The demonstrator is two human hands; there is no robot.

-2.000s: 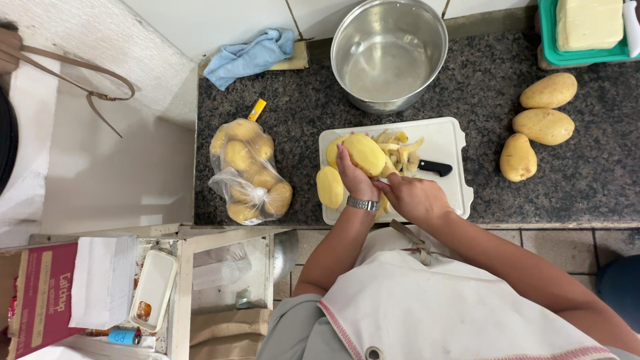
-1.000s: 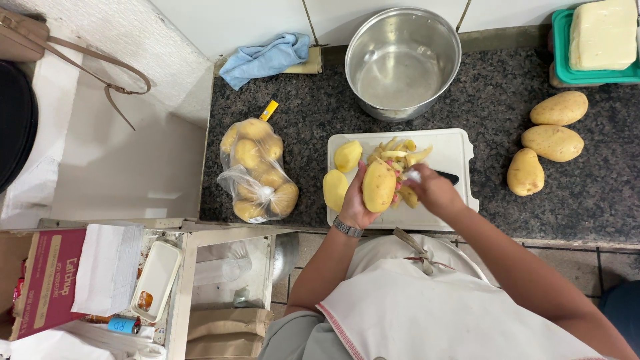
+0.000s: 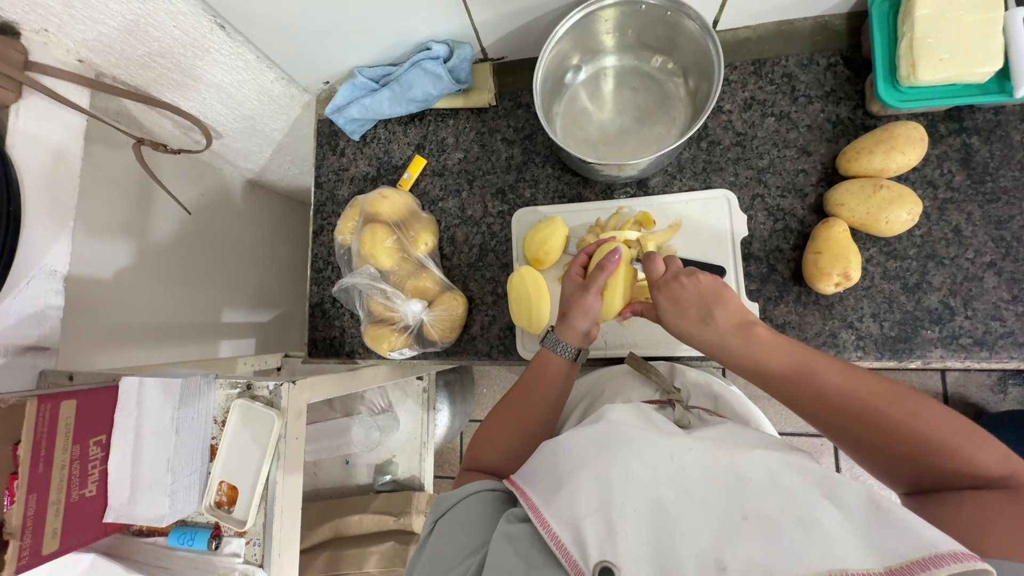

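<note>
My left hand [image 3: 588, 290], with a metal watch at its wrist, holds a partly peeled potato [image 3: 615, 282] over the white cutting board [image 3: 640, 340]. Against the potato's right side my right hand [image 3: 680, 292] grips a small tool, mostly hidden by the fingers; its kind I cannot tell. Potato peelings [image 3: 632, 228] lie in a heap behind the hands. A black handle [image 3: 704, 266] shows on the board just past my right hand. Two peeled potatoes, one farther back [image 3: 546, 242] and one nearer [image 3: 528, 300], rest at the board's left side.
Behind the board stands a steel pot [image 3: 628, 164]. A plastic bag of potatoes [image 3: 400, 272] lies to the left, a blue cloth [image 3: 400, 86] behind it. Several unpeeled potatoes [image 3: 872, 206] sit at the right, near a green tray [image 3: 920, 98] holding a pale block.
The potato in my left hand showed skin on its upper face one second ago; now a pale peeled face shows. My right hand has moved in against the potato.
</note>
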